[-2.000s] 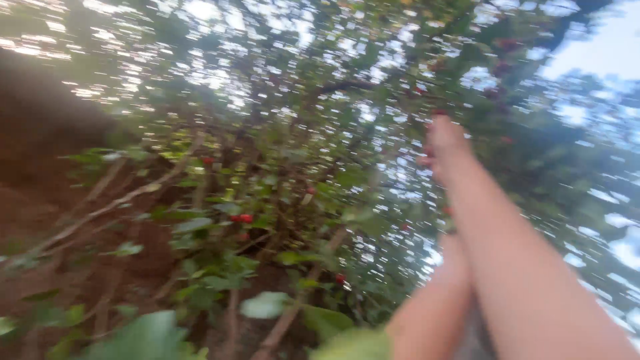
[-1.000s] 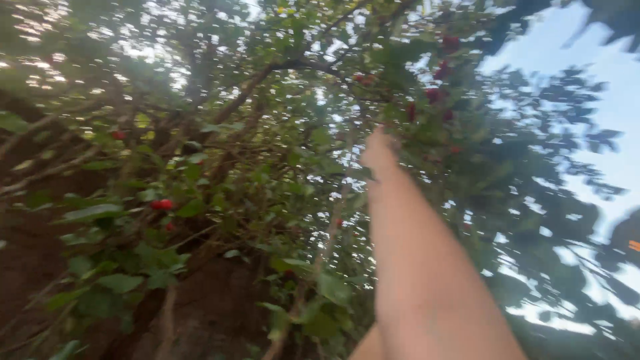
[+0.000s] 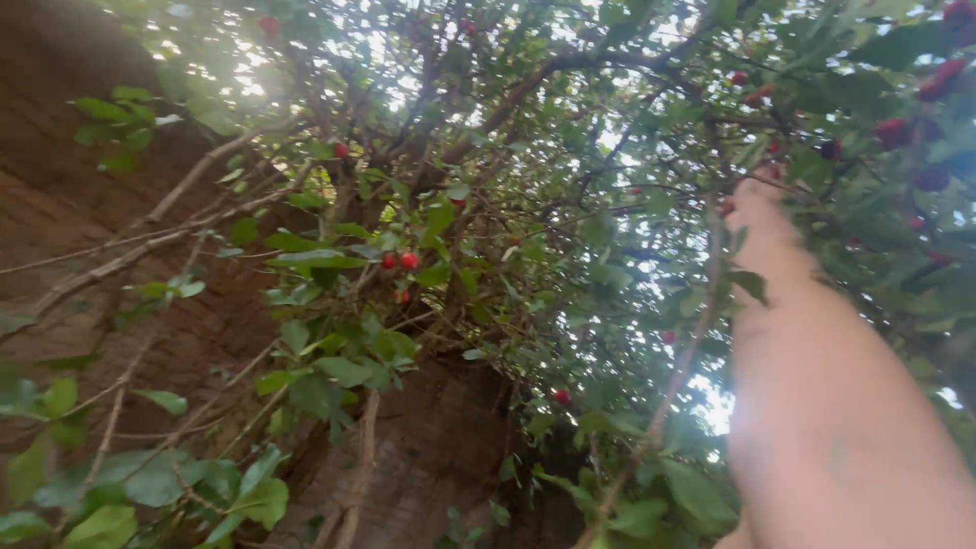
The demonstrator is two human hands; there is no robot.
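My right hand (image 3: pixel 756 194) is raised high among the leaves at the upper right, its forearm rising from the lower right corner. Small red round fruits (image 3: pixel 773 146) touch or sit close to its fingertips. Leaves and blur hide the fingers, so whether they grip a fruit or a twig is unclear. Just right of the hand hangs a dark red fruit (image 3: pixel 831 149), with a larger red fruit (image 3: pixel 892 133) beyond it. A sliver of skin at the bottom edge, beside the forearm, seems to be my left arm; the left hand is out of view.
Two red fruits (image 3: pixel 409 261) hang near the centre left. A thick curved branch (image 3: pixel 526 88) crosses the upper middle, and a thin stem (image 3: pixel 698 343) runs up beside my forearm. Behind bare twigs (image 3: pixel 145 248), a brown rough wall or bank (image 3: pixel 69 183) fills the left side.
The view has swung, and the branches and fruits now show more clearly. The other arm, plain beside the raised one two seconds ago, has mostly left the frame. My right hand remains raised in the foliage.
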